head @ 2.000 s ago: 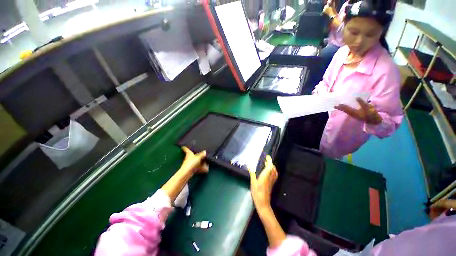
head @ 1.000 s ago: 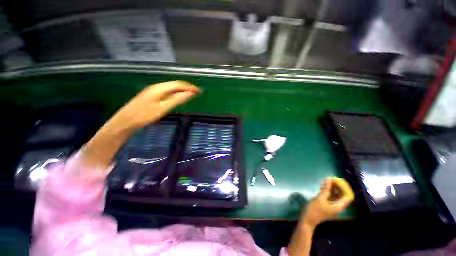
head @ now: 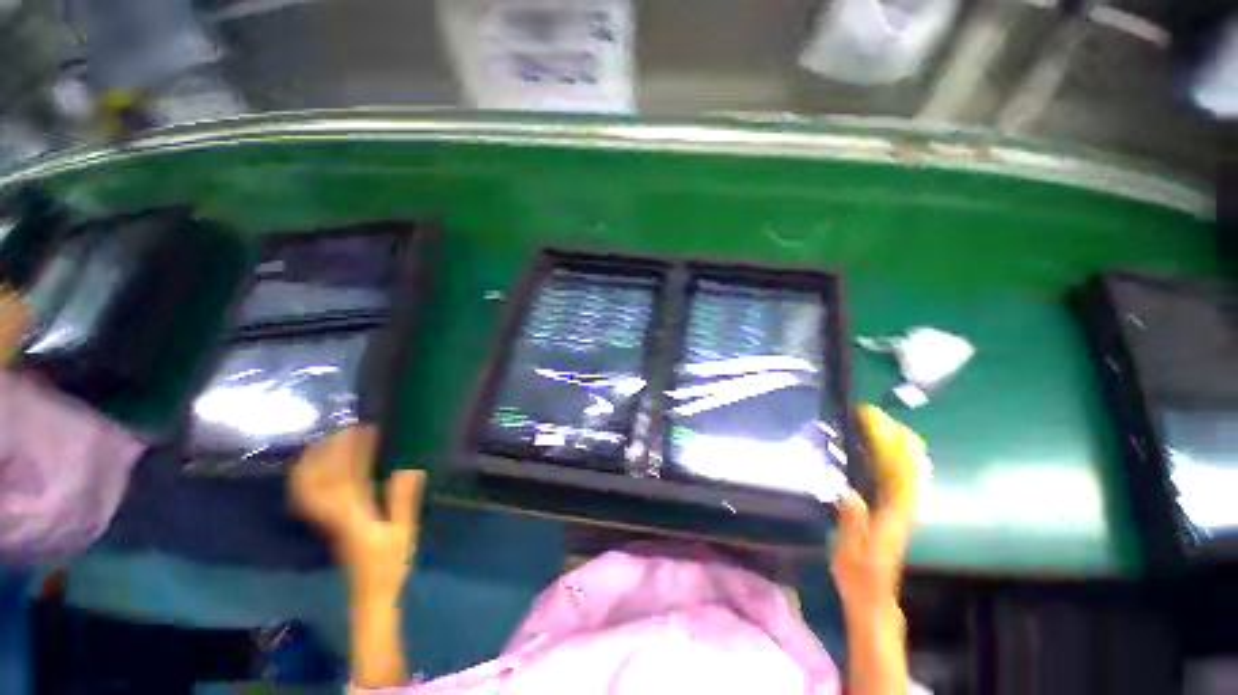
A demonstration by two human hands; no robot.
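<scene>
A black tablet tray (head: 659, 367) lies on the green bench in front of me. It holds two tablets side by side, the left tablet (head: 577, 360) and the right tablet (head: 755, 367), with lit text lines and strong glare. My right hand (head: 880, 475) grips the tray's right edge near its front corner, with thumb and fingers around it. My left hand (head: 356, 502) is blurred, empty, with fingers apart. It is left of this tray, at the front edge of another tray (head: 384, 373); contact is unclear.
The other tray, at left, holds tablets with glare. Farther left are another dark tray (head: 129, 306) and a neighbour's pink sleeve (head: 61, 462). A white lump with a thin lead (head: 934, 356) lies right of the middle tray. Another tray (head: 1134, 407) is at far right. A grey panel stands behind.
The view has turned left. My left hand has come down from above the middle tray to its left side. My right hand has moved left onto that tray's right edge.
</scene>
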